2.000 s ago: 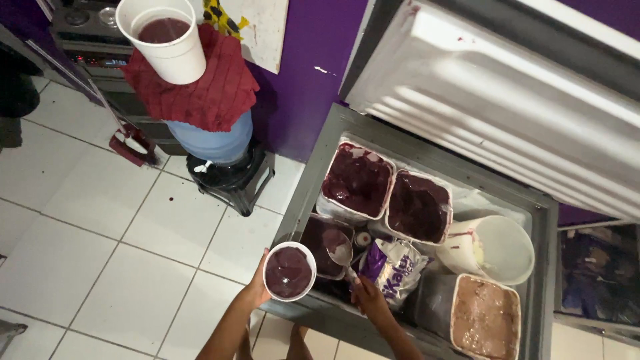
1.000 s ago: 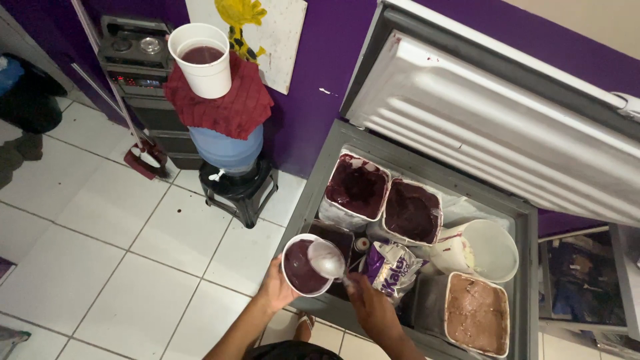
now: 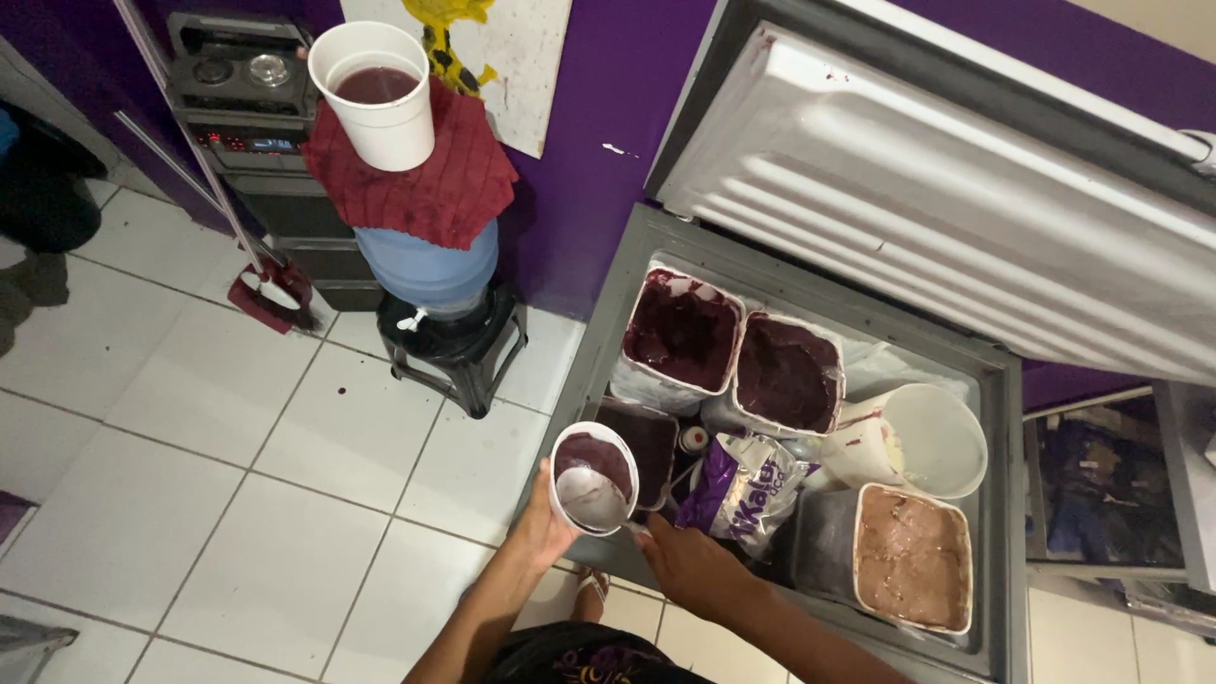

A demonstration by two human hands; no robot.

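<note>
My left hand (image 3: 543, 518) holds a white cup (image 3: 553, 489) of dark purple frozen cream at the freezer's near left edge. The handle of a large metal spoon (image 3: 591, 498) is in my right hand (image 3: 686, 560), with its bowl inside the cup against the purple cream. Behind the cup, in the open chest freezer (image 3: 638, 242), stand two tubs of dark purple cream (image 3: 684, 328) (image 3: 790, 370); a third dark tub (image 3: 635, 437) is partly hidden by the cup. To the right of my right hand lies a purple and silver packet (image 3: 750, 489).
A tub of light brown cream (image 3: 912, 556) and a tilted white bucket (image 3: 940, 442) are at the freezer's right. Its raised lid (image 3: 912, 190) leans back. At left, a white bucket of purple liquid (image 3: 385, 123) stands on a red cloth (image 3: 437, 180) over a blue water jug (image 3: 442, 266) on a black stool (image 3: 456, 351).
The spoon has moved from over the dark tub at the freezer's near left into the cup. My left hand has kept hold of the cup, which now tilts more.
</note>
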